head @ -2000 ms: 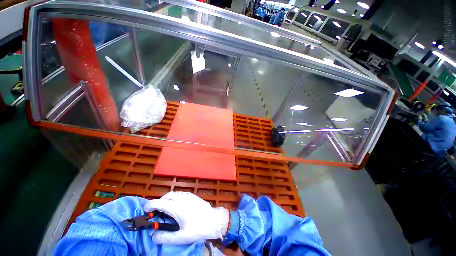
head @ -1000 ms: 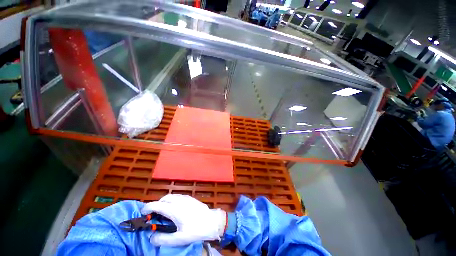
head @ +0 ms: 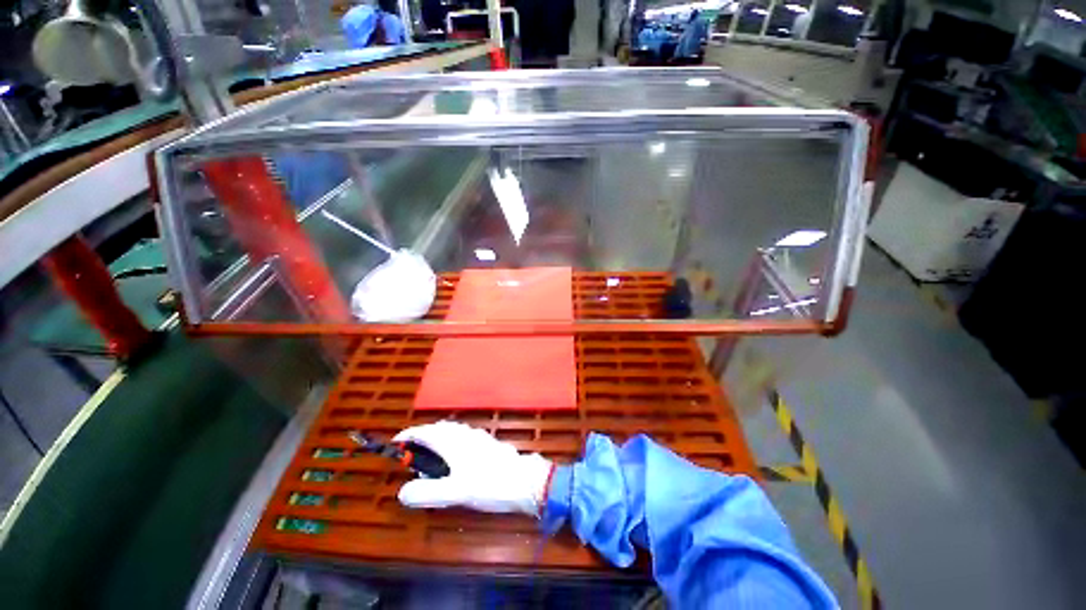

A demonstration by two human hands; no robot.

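My right hand (head: pixel 476 472), in a white knit glove with a red cuff edge, reaches in from the right above the front of the orange-brown slotted grate (head: pixel 649 384). It is closed on black and orange-red side cutters (head: pixel 419 459), whose metal jaws point left. Part of the handles is hidden in the glove. A flat red-orange sheet (head: pixel 500 367) lies on the grate beyond the hand and runs back under the clear hood. Small green pieces (head: pixel 312 502) show in the slots at the front left. My left hand is not in view.
The clear hood (head: pixel 512 328) spans the back of the grate. Behind its panel are a whitish crumpled lump (head: pixel 395 288) at left and a small black object (head: pixel 678 298) at right. A dark green conveyor (head: pixel 155 465) is at left. Yellow-black tape (head: pixel 817 483) marks the floor at right.
The view has levelled and moved back. The left sleeve that lay under my right hand has gone out of view. My right hand still holds the cutters, now over the bare grate.
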